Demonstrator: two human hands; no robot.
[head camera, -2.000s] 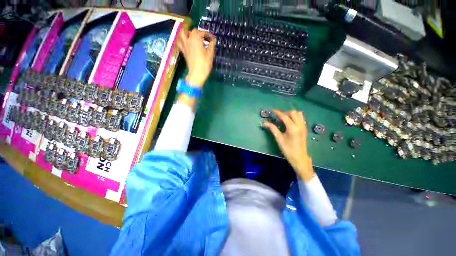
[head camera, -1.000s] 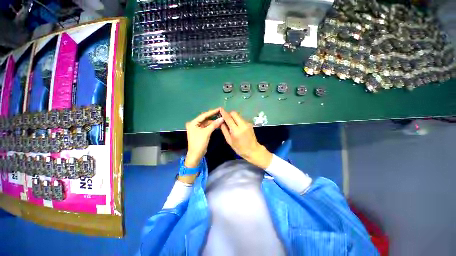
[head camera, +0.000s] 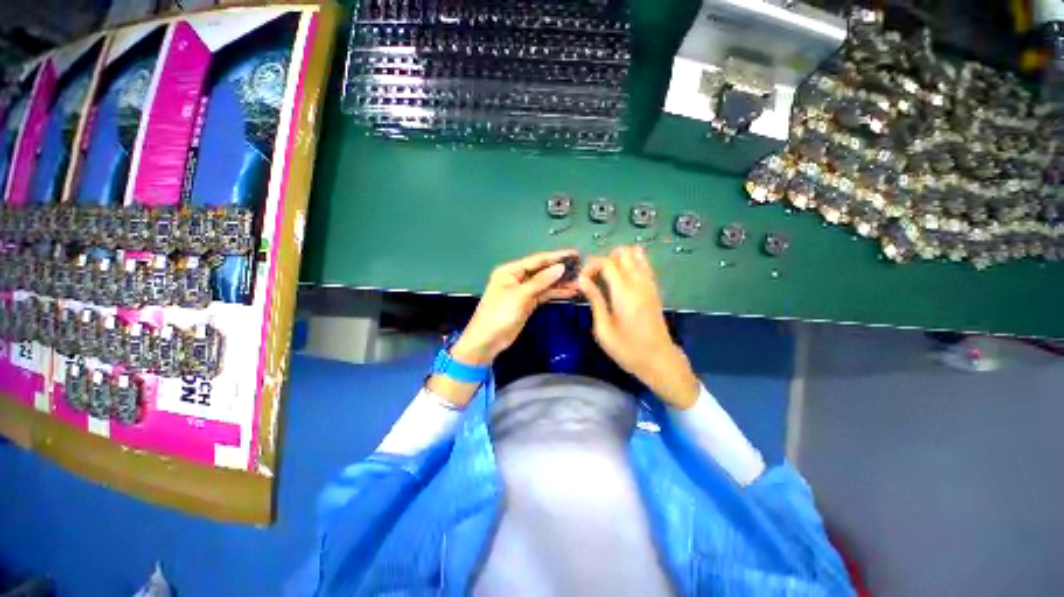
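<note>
My left hand (head camera: 509, 306), with a blue wristband, holds a small round black part (head camera: 569, 268) between thumb and fingertips just above the bench's near edge. My right hand (head camera: 628, 306) is close beside it, fingertips bent together near the part; whether they pinch something is too small to tell. Several like round black parts stand in a row on the green mat beyond my hands, from one (head camera: 559, 206) at the left to one (head camera: 775, 244) at the right. Tiny bright pieces lie in front of them.
A clear blister tray (head camera: 490, 76) lies at the back. A silver-white screw feeder (head camera: 758, 58) stands right of it. Dense rows of boards (head camera: 933, 152) lie at bench right. At left, more boards (head camera: 128, 280) lie on a printed carton (head camera: 222, 437).
My left hand has come from the tray to the near edge and now holds a round part. My right hand has left the row and joined it. The view has shifted.
</note>
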